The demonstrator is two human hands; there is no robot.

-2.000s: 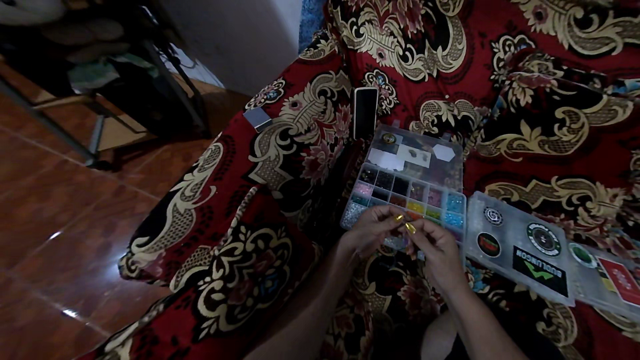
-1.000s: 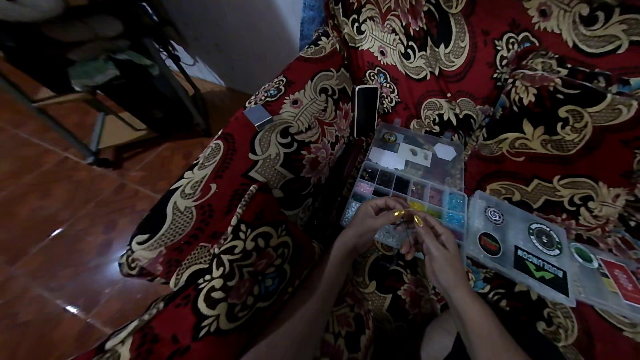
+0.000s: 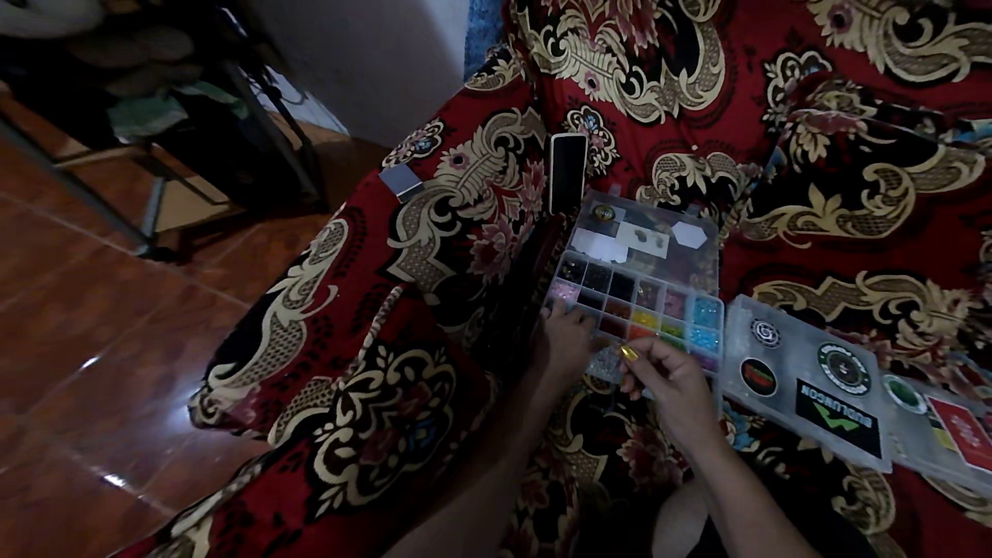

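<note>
An open clear plastic bead organizer (image 3: pixel 674 297) lies on the patterned sofa cover, its compartments filled with beads of several colours. My left hand (image 3: pixel 567 338) is over the box's left compartments, near the pink beads; its fingertips are partly hidden, and I cannot tell whether they hold anything. My right hand (image 3: pixel 663 370) is above the front compartments, thumb and forefinger pinched together, with bright yellow nails. Anything between those fingers is too small to make out.
A smartphone (image 3: pixel 568 173) leans behind the box. A small grey box (image 3: pixel 401 182) lies on the sofa arm. Right of the organizer are a clear plastic case with stickers (image 3: pixel 806 380) and another with a red card (image 3: pixel 961 431). A metal-framed rack (image 3: pixel 155 201) stands on the tiled floor.
My left hand has parted from my right hand and moved left to the organizer's left compartments. My right hand stays near the front of the box.
</note>
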